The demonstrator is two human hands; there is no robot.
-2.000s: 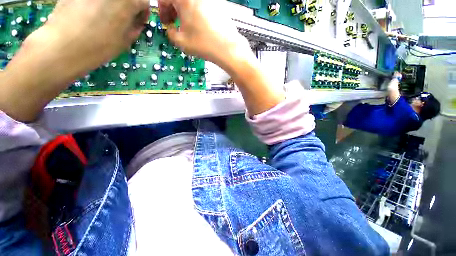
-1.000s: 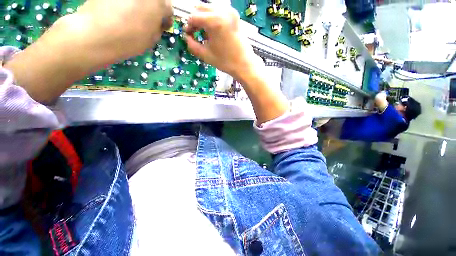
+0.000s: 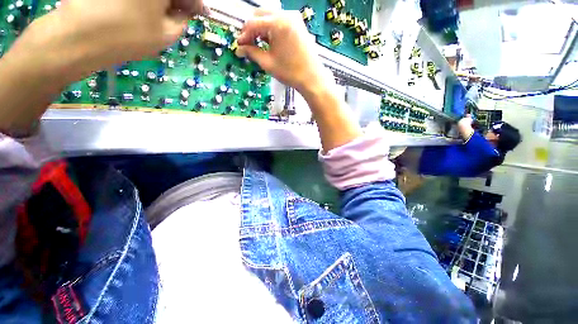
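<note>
A green circuit board panel (image 3: 146,88) with many small silvery-topped capacitors lies in front of me between metal rails. My left hand (image 3: 120,31) is bare and hangs over the board's left part. Its fingertips are at the top edge of the picture, so what they hold cannot be seen. My right hand (image 3: 274,47) is bare, with thumb and finger pinched on a small yellow transformer (image 3: 238,48) at the board's far right part. Another yellow piece (image 3: 214,38) sits on the board between the hands.
The near rail (image 3: 190,134) runs in front of my body. Loose yellow-black transformers (image 3: 336,36) lie on a green mat (image 3: 315,26) beyond the far rail, with more on a white surface to its right. Another board (image 3: 402,115) sits farther right. A person in blue (image 3: 459,155) works there.
My left hand has moved back to the left from its place a second ago, uncovering a yellow piece on the board. My right hand has shifted slightly and stays over the far right part.
</note>
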